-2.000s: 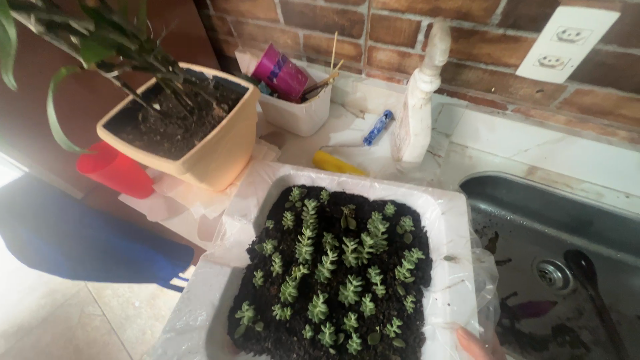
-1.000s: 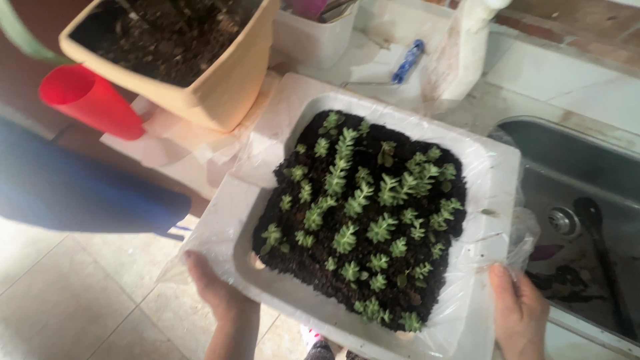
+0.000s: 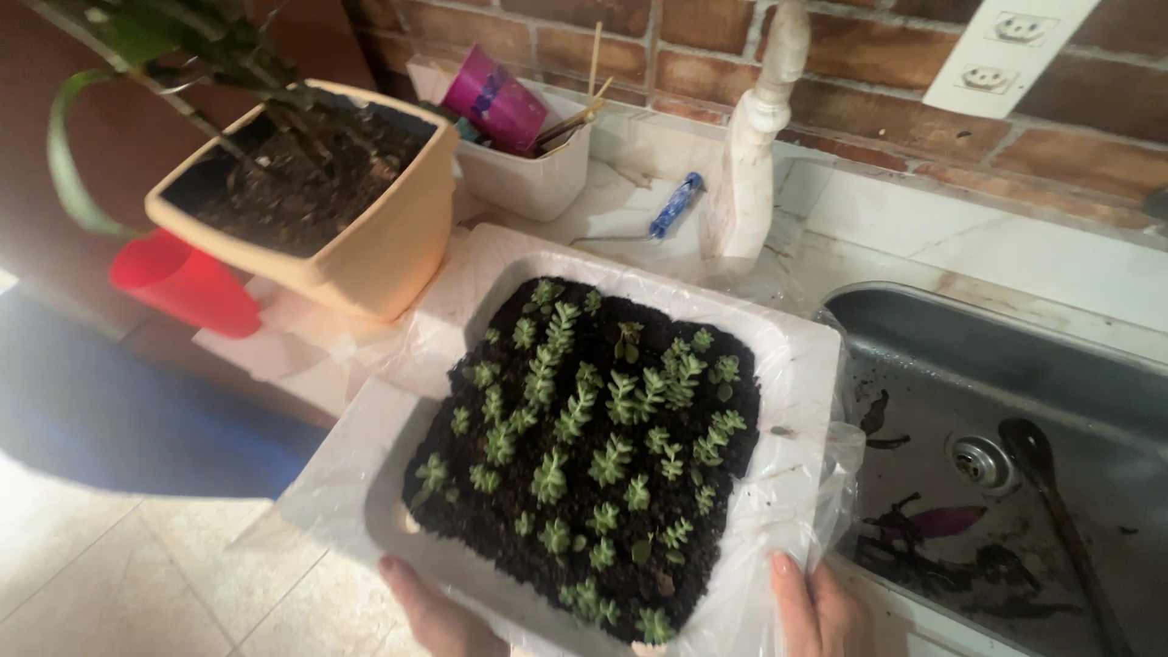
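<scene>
A white tray lined with clear plastic holds dark soil planted with many small green succulents. At its lower left edge is my left hand, gripping the rim, with the fingers partly hidden beneath. My right hand holds the lower right edge, thumb and finger on the plastic that bunches there. Behind the tray lies a small paint roller with a blue-and-white sleeve.
A potted plant in a peach planter and a red cup stand left. Behind are a white container with a purple cup, and a white bottle-like object. The steel sink at right contains a dark spoon and plant debris.
Both hands now hold the tray; two seconds ago only part of the right one showed. The yellow object seen behind the tray in the oldest frame is out of sight. The view has shifted.
</scene>
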